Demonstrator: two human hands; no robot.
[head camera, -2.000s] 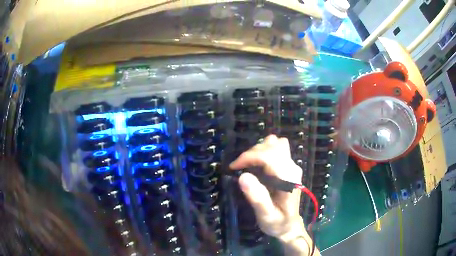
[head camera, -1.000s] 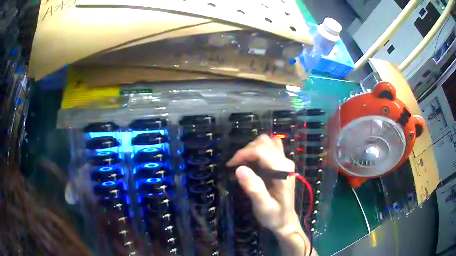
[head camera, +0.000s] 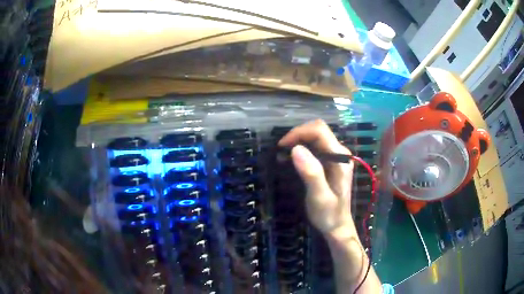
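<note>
A clear blister tray (head camera: 172, 119) holds columns of small black units (head camera: 236, 170) with shiny silver contacts. Blue glow (head camera: 150, 163) covers the upper part of its two left columns. My right hand (head camera: 324, 181) is bare and shut on a black test probe (head camera: 333, 156) over the upper part of the fourth column. The probe's tip is hidden, so contact with a unit cannot be told. A red lead (head camera: 374, 186) curves from its rear down past my wrist. My left hand is not in view.
An orange-red bear-shaped fan (head camera: 432, 154) stands right of the tray, with a white cord. Cardboard (head camera: 189, 28) lies behind the tray. A blue bin (head camera: 396, 70) with a white-capped bottle (head camera: 379, 43) is at the rear. Glossy stacked trays (head camera: 26, 115) stand at far left.
My right hand, still holding the probe, has moved up the tray towards its far edge. The view has shifted, and the red glow seen near the right columns one second ago does not show now.
</note>
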